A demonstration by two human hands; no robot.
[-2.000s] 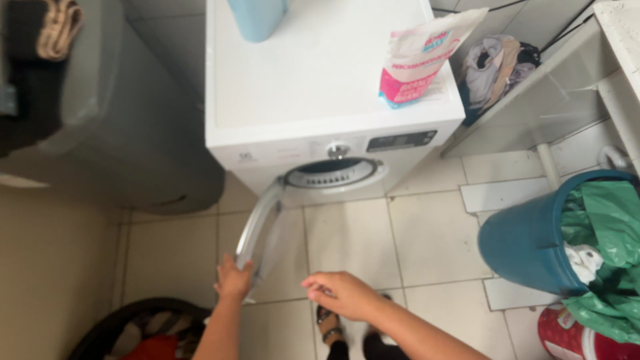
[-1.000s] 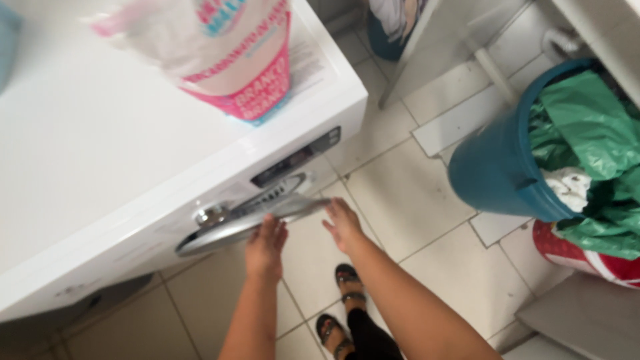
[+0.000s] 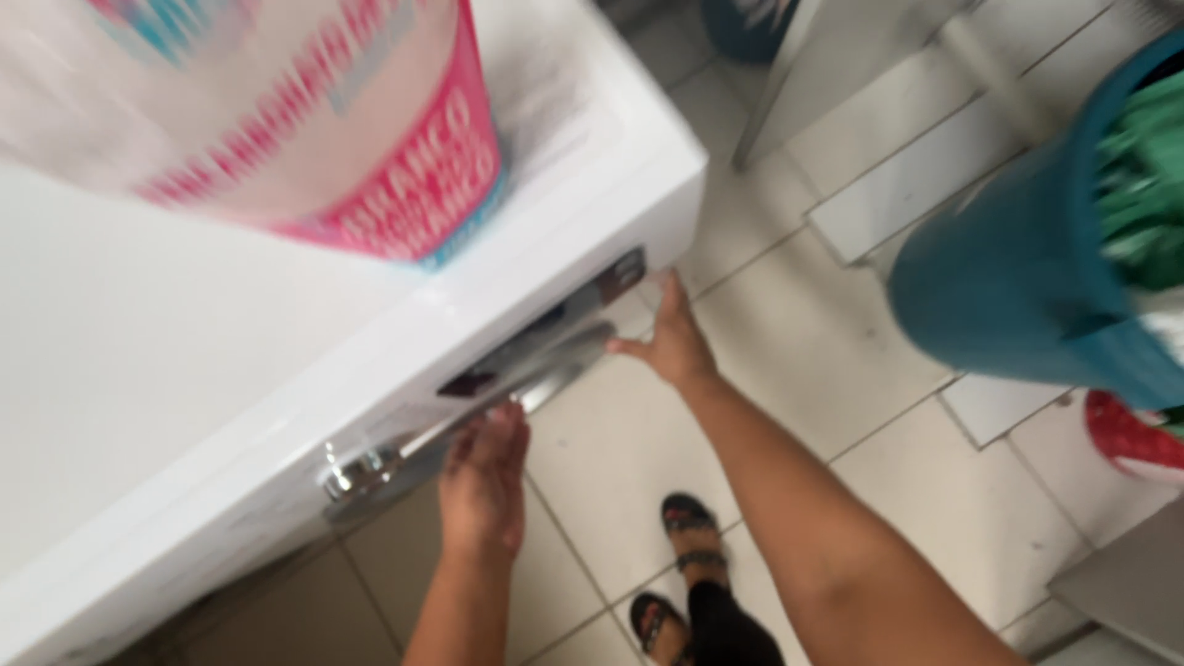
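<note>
A white front-loading washing machine (image 3: 185,305) fills the left side of the view. Its round door (image 3: 555,365) lies close against the front, seen steeply from above. My left hand (image 3: 486,481) is against the door's near side, fingers together and nothing in its grasp. My right hand (image 3: 675,338) is at the front's right end, thumb and fingers spread, with the fingertips by the machine's edge below the control panel (image 3: 546,324). A metallic knob (image 3: 361,470) is left of my left hand. On the machine's top stands a pink and white printed plastic pouch (image 3: 370,139).
A teal bin (image 3: 999,268) with green plastic bags (image 3: 1147,185) stands at the right, beside a red container (image 3: 1133,435). A grey panel (image 3: 832,83) rises near the machine's far corner. Below are floor tiles and my feet in dark sandals (image 3: 698,536).
The door, wide open two seconds ago, has swung in against the machine's front. My right hand has moved from the door's rim to the machine's right edge. The view has come much closer.
</note>
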